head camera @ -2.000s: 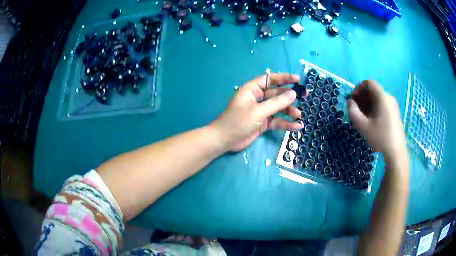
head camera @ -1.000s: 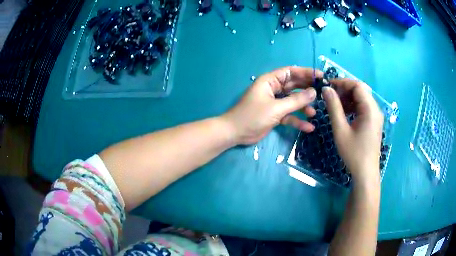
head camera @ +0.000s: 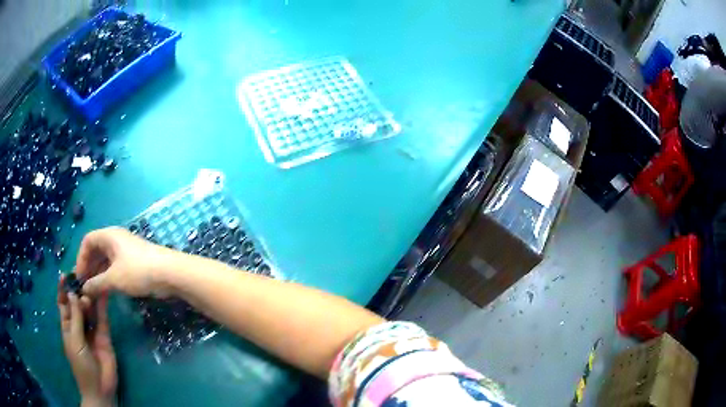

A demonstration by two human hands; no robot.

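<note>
My right hand (head camera: 119, 262) reaches in from the right and pinches a small black round component (head camera: 73, 283) at the lower left. My left hand (head camera: 86, 338) is below it, its fingertips on the same component. The hands partly hide it. The clear blister tray being filled (head camera: 208, 184) lies partly under my right forearm. Many of its round pockets hold black parts, while pockets towards its far end look empty.
A second clear blister tray (head camera: 275, 151) with white pieces lies farther along the green mat. A blue bin (head camera: 163, 56) of dark parts and a loose component pile (head camera: 32, 191) are at left. Wrapped cartons (head camera: 497, 234), black crates (head camera: 601, 155) and red stools (head camera: 665, 282) stand beyond the bench edge.
The view has swung to the right, so the trays and hands appear farther left and the aisle has come into view. Both hands still hold a small black component.
</note>
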